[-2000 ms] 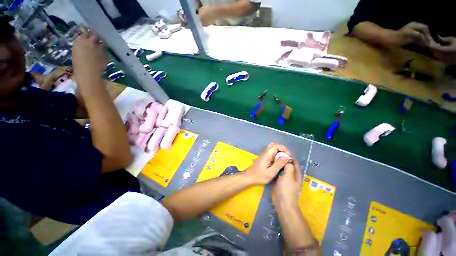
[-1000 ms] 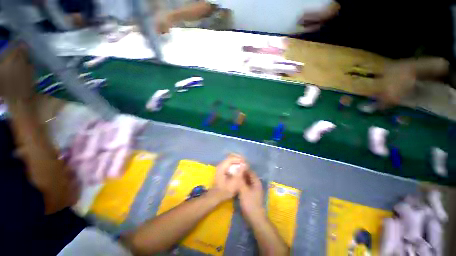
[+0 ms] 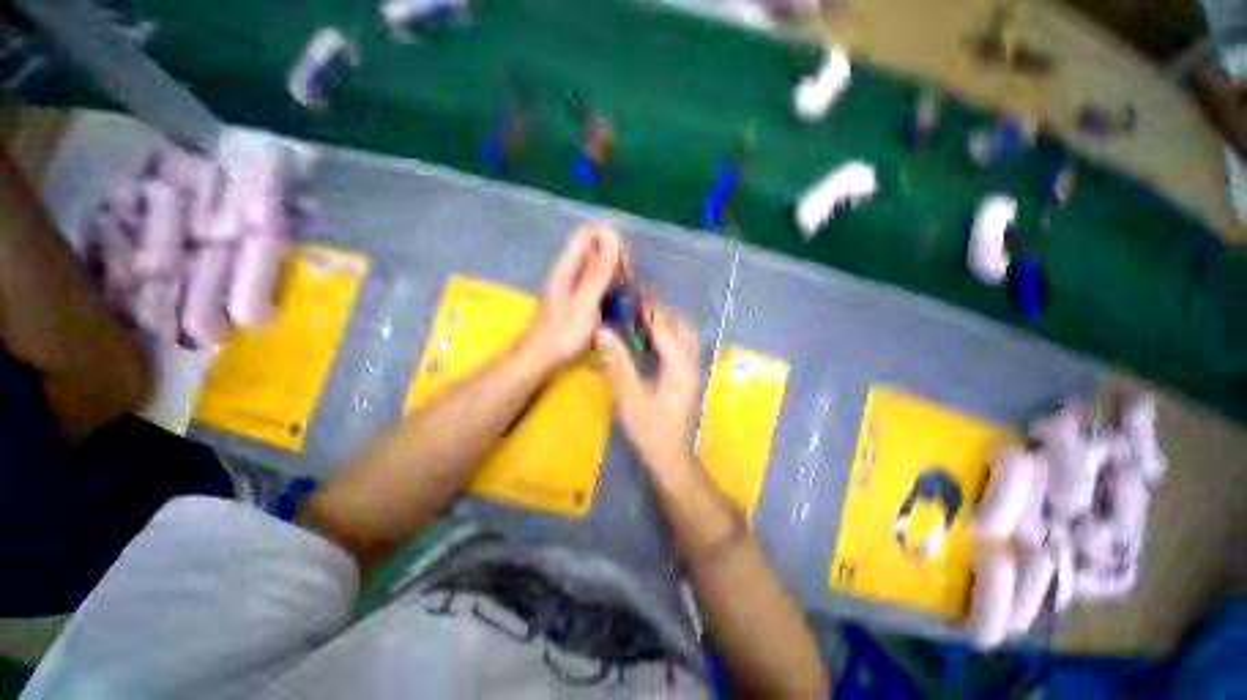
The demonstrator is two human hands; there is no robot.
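Observation:
My left hand (image 3: 572,294) and my right hand (image 3: 659,380) meet above the bench cover. Between them is a small dark part with a bit of green (image 3: 628,317), possibly a part-assembled unit. Its lower end lies against my right thumb and fingers, and its upper end is at my left fingers. The fingers cover much of it and the picture is blurred, so I cannot tell whether a pale shell is around it.
Pale pink shells are piled left (image 3: 205,260) and right (image 3: 1080,492) on the grey-and-yellow printed cover (image 3: 527,438). The green conveyor belt (image 3: 643,82) beyond carries pale shells (image 3: 834,196) and blue batteries (image 3: 719,192). Another person's arm (image 3: 62,308) is at the left.
The view has tilted down, so the belt and far workers have moved up or out of the picture. My hands have parted slightly, and the dark and green part now shows between them.

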